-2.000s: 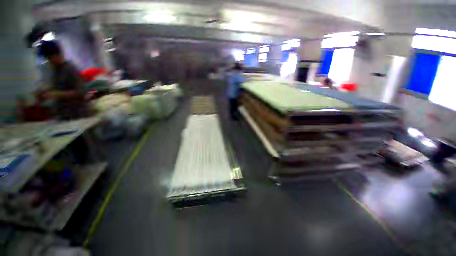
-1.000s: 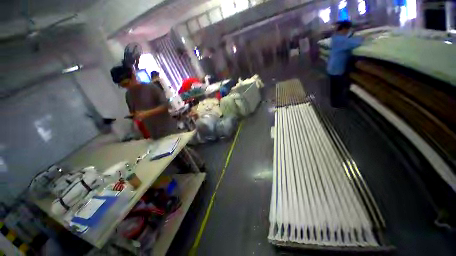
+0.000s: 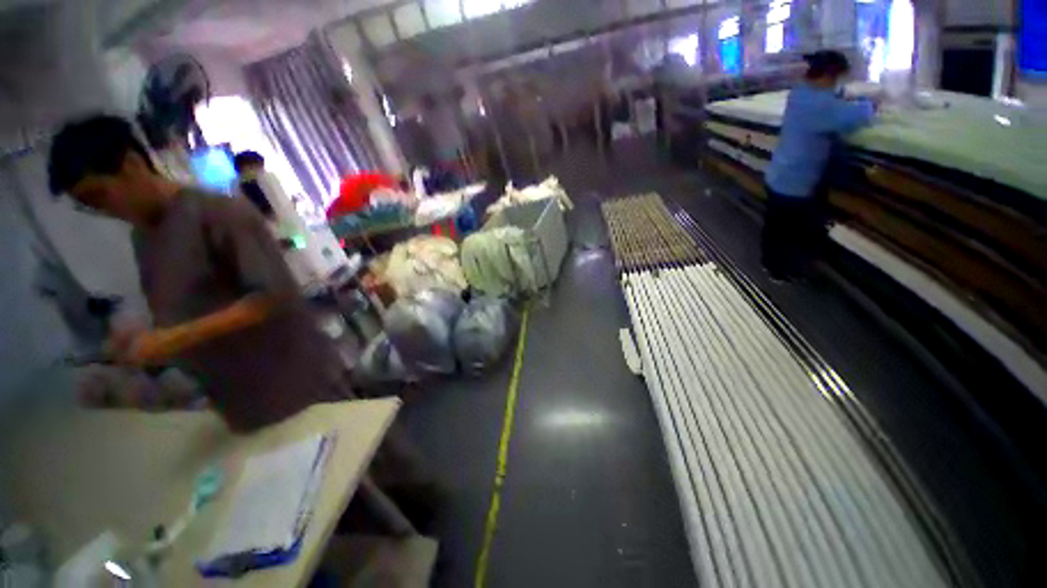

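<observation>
Neither of my hands is in the picture. The nearest thing ahead is a long low rack lying over the dark floor on the right. White fabric coverings run along its tubes in parallel strips, and the near end is cut off by the bottom edge. Beige coverings show at the far end. Polished side rails run along its right edge. A small pale piece sticks out at its left edge.
A worktable with a clipboard is at lower left, a person beside it. Grey bags and a cloth-filled bin stand beyond. Another person stands at the layered stack on the right.
The view has moved forward along the rack. The worktable and left person appear nearer, and the rack's near end has left the picture.
</observation>
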